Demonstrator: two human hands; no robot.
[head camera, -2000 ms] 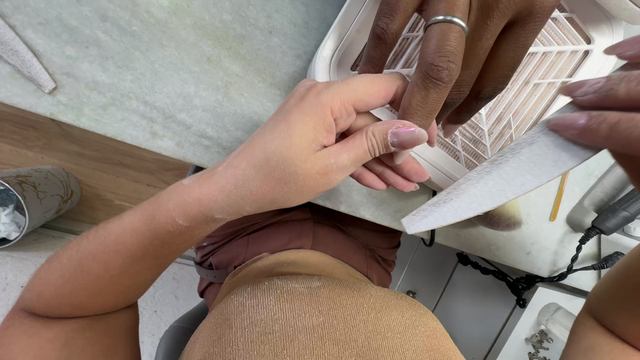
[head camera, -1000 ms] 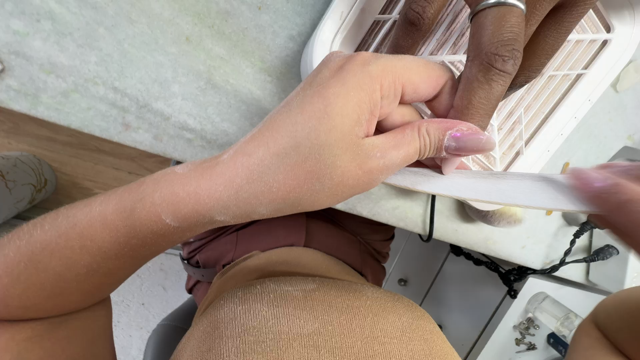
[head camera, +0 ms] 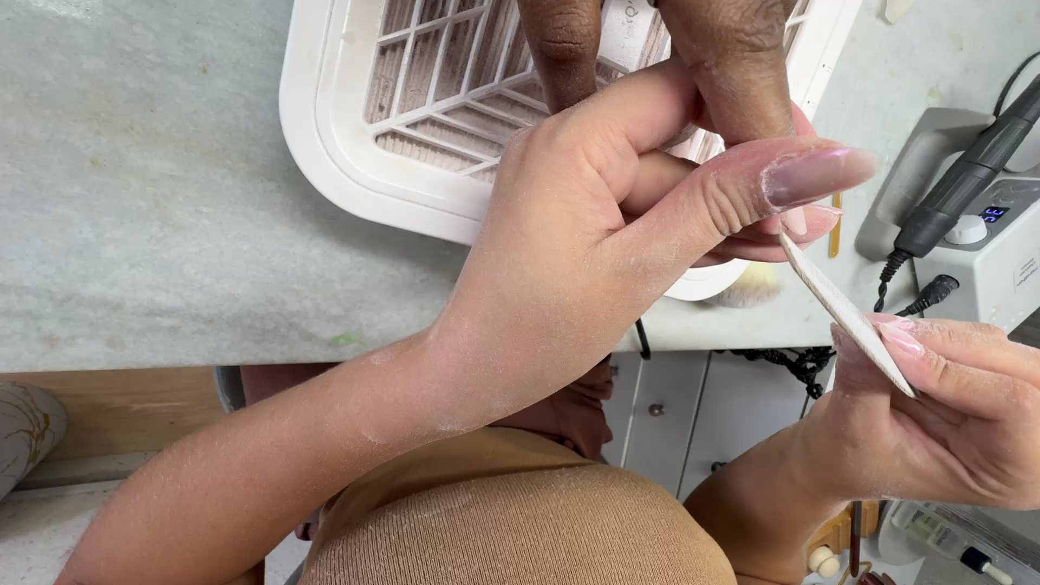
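Observation:
My left hand (head camera: 561, 244), dusted with pale powder, is closed around a finger of another person's hand (head camera: 731, 65) above a white nail dust collector (head camera: 382, 199) with a slatted grille. In my right hand (head camera: 942, 406), a nail file (head camera: 845, 313) is pinched between thumb and fingers, seen nearly edge-on. Its far tip meets or lies very close to the fingertip of the held finger, just below my long-nailed left thumb. The other person's remaining fingers rest over the grille.
A white nail drill unit (head camera: 987, 252) with a black handpiece (head camera: 967, 171) stands at right. A soft brush (head camera: 751, 286) lies by the collector. Below the marble tabletop (head camera: 162, 203) are drawers (head camera: 731, 406), and a bottle (head camera: 934, 528) sits lower right. A patterned bin (head camera: 28, 431) stands at left.
The file has turned from nearly level to a steep slant, and my right hand has moved lower. My left hand keeps its hold on the finger. The view has come closer.

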